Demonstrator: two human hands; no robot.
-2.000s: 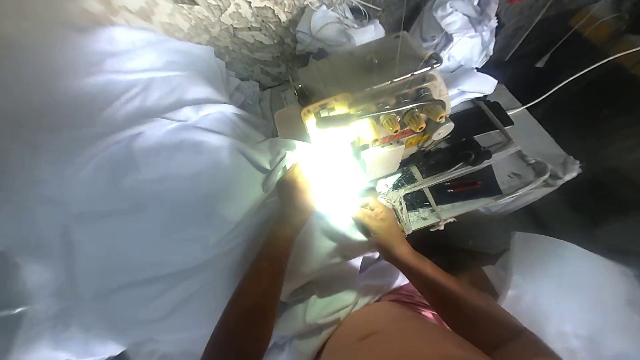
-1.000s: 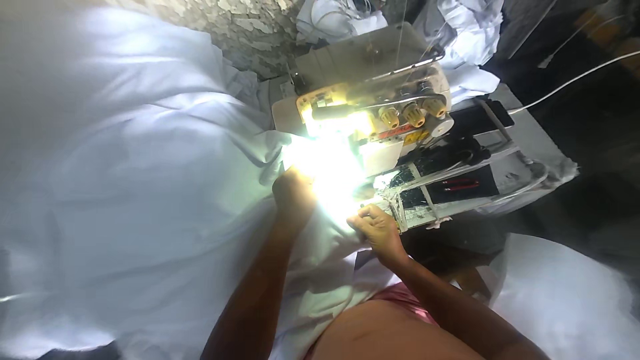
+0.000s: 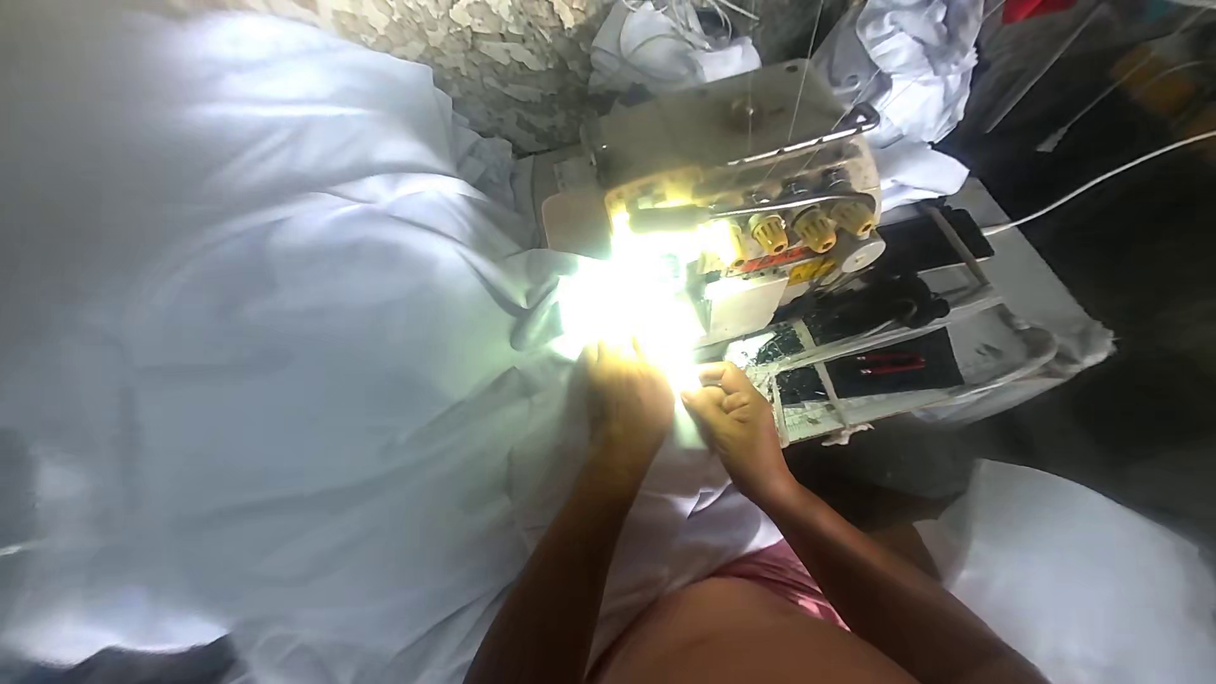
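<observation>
An overlock sewing machine with yellow tension knobs stands at upper centre, its lamp glaring over the needle area, so needle and presser foot are hidden. White fabric spreads over the left side and down across the lap. My left hand lies on the cloth just below the glare, its fingertips washed out by the light. Close beside it, my right hand has its fingers curled and pinches the cloth at its edge.
Right of the machine, red-handled snips lie on a dark pad behind a metal frame. Crumpled white cloth lies behind the machine. More white cloth is at lower right. A white cord runs off to the right.
My left hand has moved right along the cloth, nearer to my right hand, and looks flatter than one second ago. My right hand stays near the table's front edge.
</observation>
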